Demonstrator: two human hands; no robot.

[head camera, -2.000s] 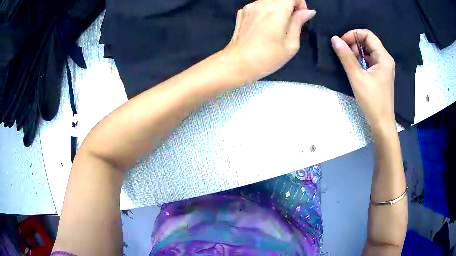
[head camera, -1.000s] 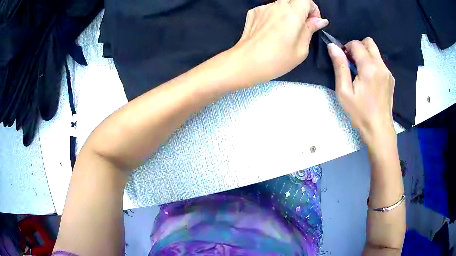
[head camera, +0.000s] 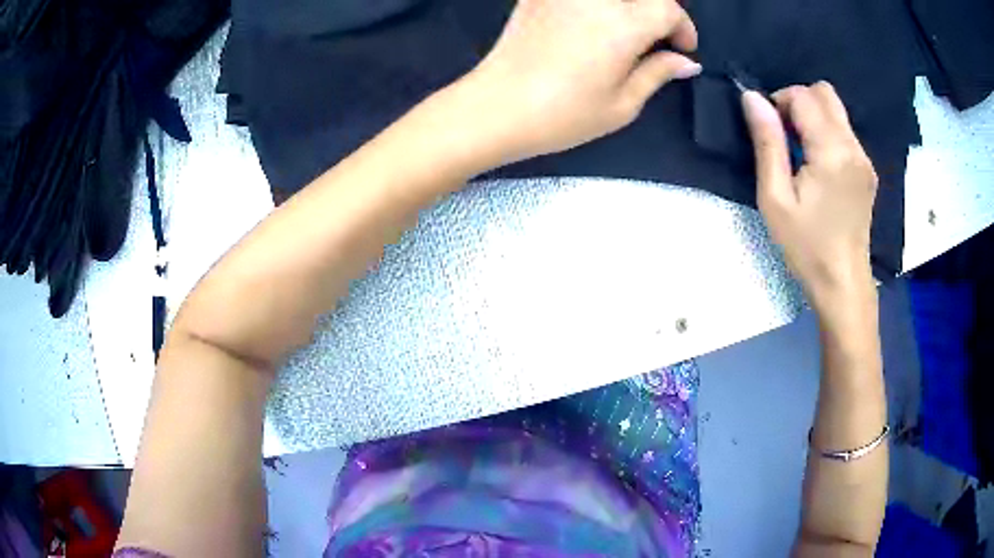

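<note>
A black garment [head camera: 371, 109] lies spread over the pale table, with a small flap or folded strip near its middle right. My left hand [head camera: 589, 82] is over the garment at top centre, its thumb and forefinger a little apart; whether it pinches a fine thread cannot be seen. My right hand [head camera: 812, 180] is on the garment's right part and holds thread snips [head camera: 742, 84]. Only the small pointed metal tip and a bit of blue grip show between the fingers. The tip points up and left toward my left fingertips, without touching them.
The pale table [head camera: 523, 294] has a curved front edge. Narrow dark cloth pieces [head camera: 98, 164] hang in a bunch at left. Another black piece [head camera: 965, 49] lies at top right. A red object [head camera: 76, 512] is at lower left, blue material [head camera: 948, 360] at right.
Since a second ago my left hand has moved left and slightly down, with its fingers more apart. My right hand with the snips has shifted slightly right and down, widening the gap between the hands.
</note>
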